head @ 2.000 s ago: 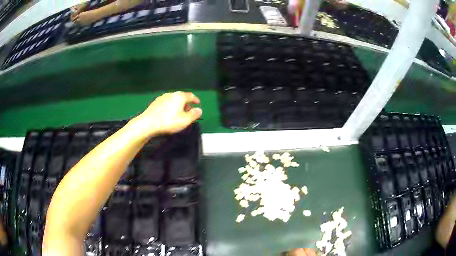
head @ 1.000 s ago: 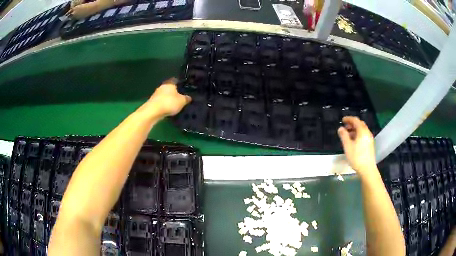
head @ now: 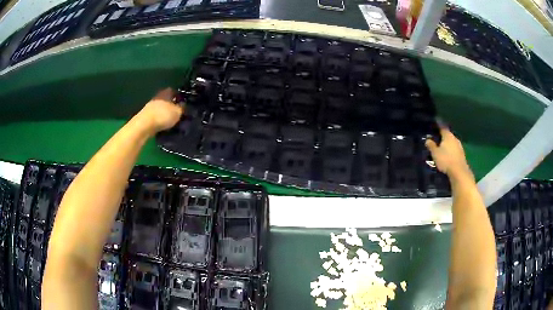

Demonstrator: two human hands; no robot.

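A large black blister tray (head: 297, 115) with rows of pockets is over the green belt, slightly tilted, its near edge close to the white rail. My left hand (head: 162, 111) grips its left edge. My right hand (head: 447, 151) grips its right edge. The fingertips are partly hidden at both edges. Another black tray (head: 167, 221) holding black housings lies on the bench at the lower left, partly behind my left forearm. A loose heap of cream-white small pieces (head: 358, 272) lies on the dark green bench.
A green conveyor belt (head: 79, 97) runs across, with a white edge rail (head: 364, 212). A white post (head: 515, 160) stands at the right, with another tray (head: 526, 236) behind my right forearm. Across the belt are more trays (head: 176, 17), a phone-like object and a second pile of pieces (head: 445, 34).
The large tray has shifted left and nearer. My left hand moved left with its edge. My right hand, near the tray a second ago, now holds its right edge. The camera view shifted slightly.
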